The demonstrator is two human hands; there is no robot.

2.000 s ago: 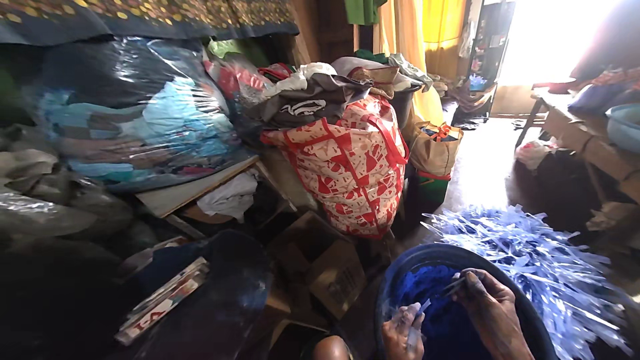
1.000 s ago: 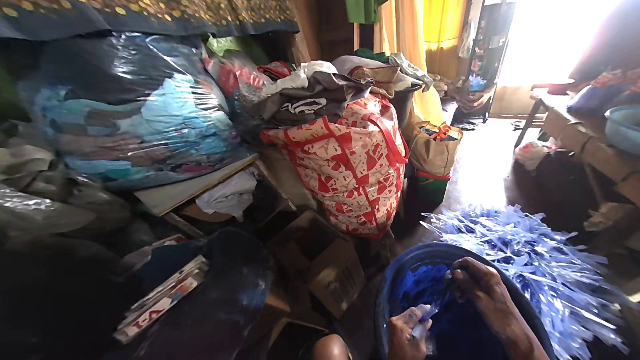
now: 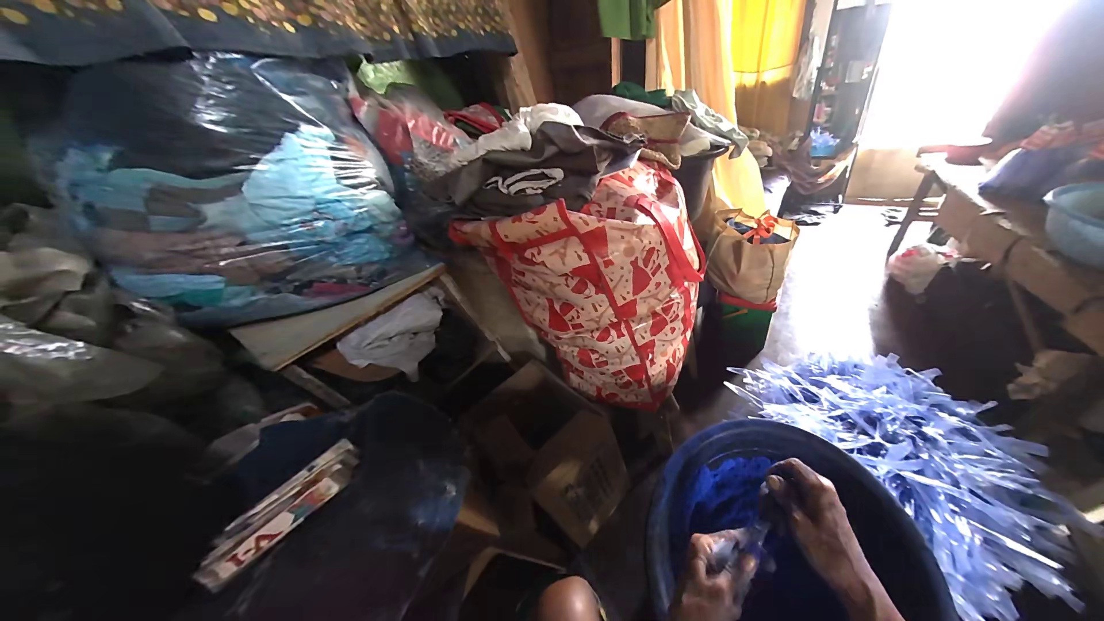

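Observation:
A large dark blue tub [image 3: 677, 457] stands at the lower right, with bright blue material [image 3: 729, 487] on its inner far side. Over the tub, my left hand [image 3: 714, 576] is closed on a pale, bluish strip [image 3: 729, 549]. Close by on the right, my right hand [image 3: 806, 509] is bent at the fingers near the strip's upper end; its fingertips are dark and blurred, so its hold cannot be told. A big heap of pale blue and white strips [image 3: 914, 448] lies on the floor beyond and to the right of the tub.
A red-patterned bag [image 3: 604, 293] stands ahead, beside a brown bag [image 3: 750, 259]. Cardboard boxes [image 3: 578, 474] lie left of the tub. A clear plastic bag of cloth [image 3: 250, 198] rests at the left, and a wooden bench [image 3: 992, 224] stands at the right.
My hands have shifted slightly over the tub, and my right hand's fingers are more upright than one second ago. The heap and bags have not moved.

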